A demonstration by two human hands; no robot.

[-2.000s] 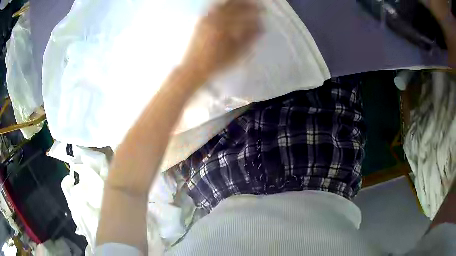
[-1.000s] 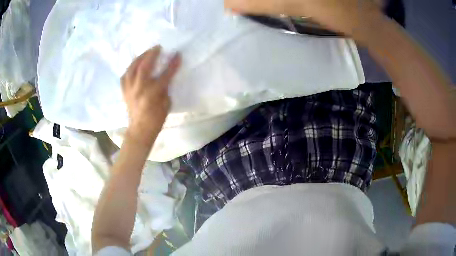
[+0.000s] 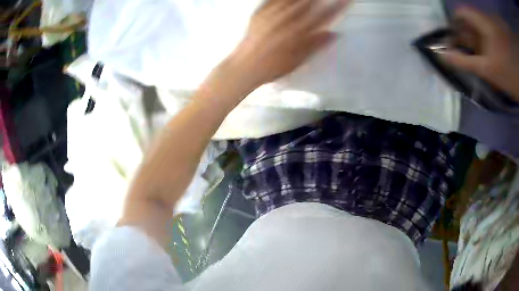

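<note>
A white garment (image 3: 375, 68) lies spread on the grey-purple table, its hem at the right end and its near edge hanging at the table front. My left hand (image 3: 284, 42) is over the garment, blurred, fingers apart and holding nothing; whether it touches the cloth is unclear. My right hand (image 3: 481, 51) is at the right, closed around the handle of a dark iron (image 3: 449, 65). The iron's pointed tip is at the garment's right end. Its underside is hidden.
White garments with small black labels (image 3: 102, 165) hang or lie low at the left. Another white pile (image 3: 489, 216) is at the lower right. Yellow rails (image 3: 45, 28) are at the upper left. The grey-purple table cover (image 3: 484, 128) shows at the right.
My right hand and the iron have moved right, from across the garment to its right end. My left hand has moved up and right over the cloth. The view has shifted.
</note>
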